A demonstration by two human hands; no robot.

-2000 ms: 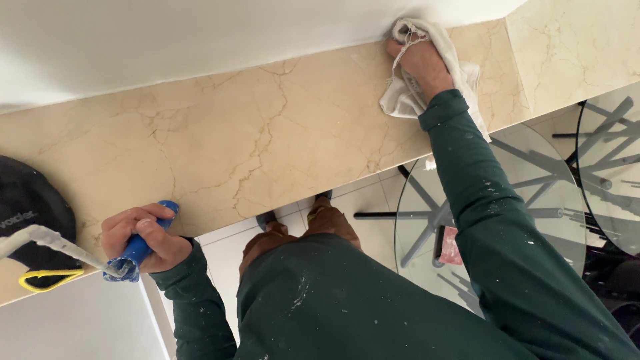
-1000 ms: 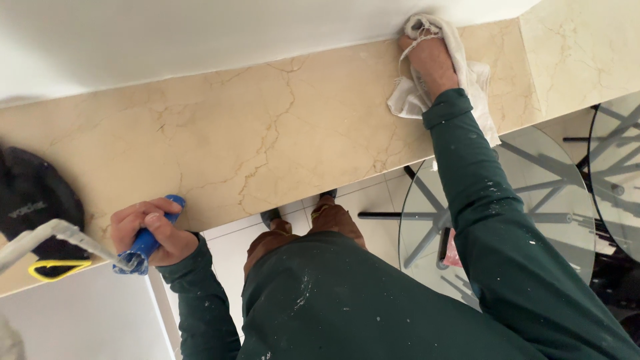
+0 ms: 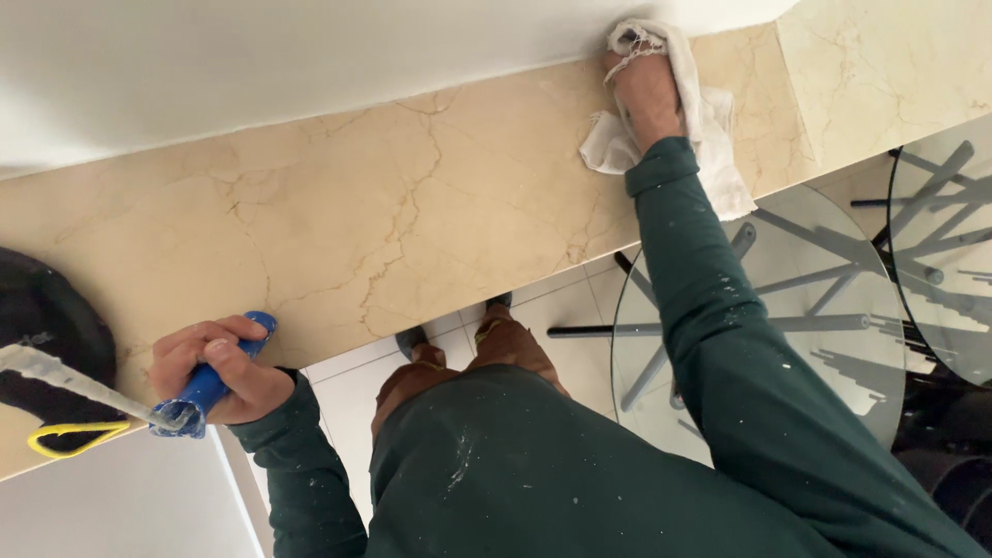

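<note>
My left hand (image 3: 221, 368) is closed around the blue plastic handle (image 3: 208, 387) of what looks like a paint roller, low at the left over the front edge of a beige marble ledge (image 3: 310, 232). The roller's metal rod (image 3: 85, 380), crusted with paint, runs off the left edge, so its head is hidden. At the upper right, my right hand (image 3: 647, 93) presses a white cloth rag (image 3: 717, 155) on the ledge where it meets the white wall (image 3: 310, 70). Part of the rag wraps over the fingers, and its loose end hangs down past the wrist towards the front edge.
A black item with a yellow loop (image 3: 77, 440) lies on the ledge at the far left. Round glass tables (image 3: 783, 302) with crossed dark legs stand below the ledge on the right. My legs and the tiled floor (image 3: 356, 403) show beneath its edge.
</note>
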